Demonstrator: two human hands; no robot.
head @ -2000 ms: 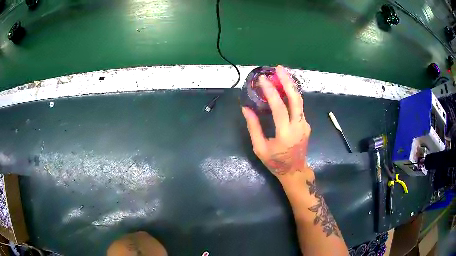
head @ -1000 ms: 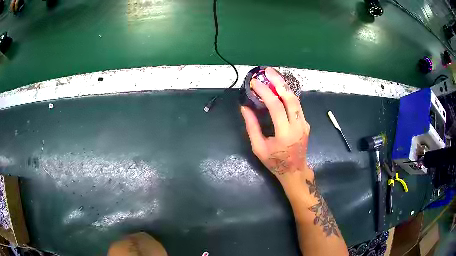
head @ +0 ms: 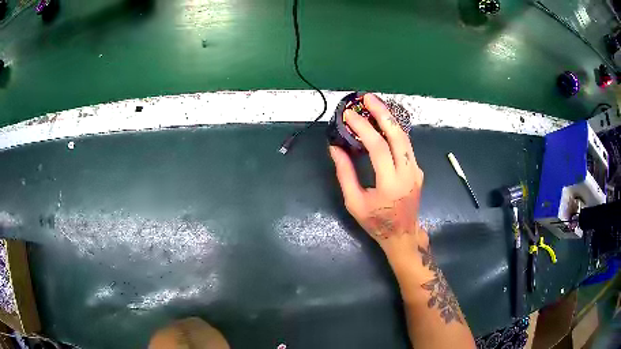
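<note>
My right hand (head: 383, 170) reaches up from the lower right and rests on a black round device unit (head: 345, 126), its fingers curved over the top. The unit stands at the near edge of the white strip, with small coloured lights showing between the fingers. A heap of silvery screws (head: 400, 114) lies just right of it. A thin black USB cable (head: 297, 65) hangs over the belt, its plug lying free on the mat left of the unit. At the bottom edge a rounded patch of skin shows, cut off; whether it is my left hand I cannot tell.
A small white-handled screwdriver (head: 463, 178), a hammer (head: 515, 252) and yellow-handled pliers (head: 543, 251) lie at the right. A blue-and-white box (head: 565, 170) stands beyond them. More round units (head: 568, 83) sit on the green belt (head: 238, 54). Cardboard (head: 22, 286) shows at lower left.
The unit's red glow has changed to small multicoloured lights. The units on the belt have shifted left. My right hand has stayed on the unit.
</note>
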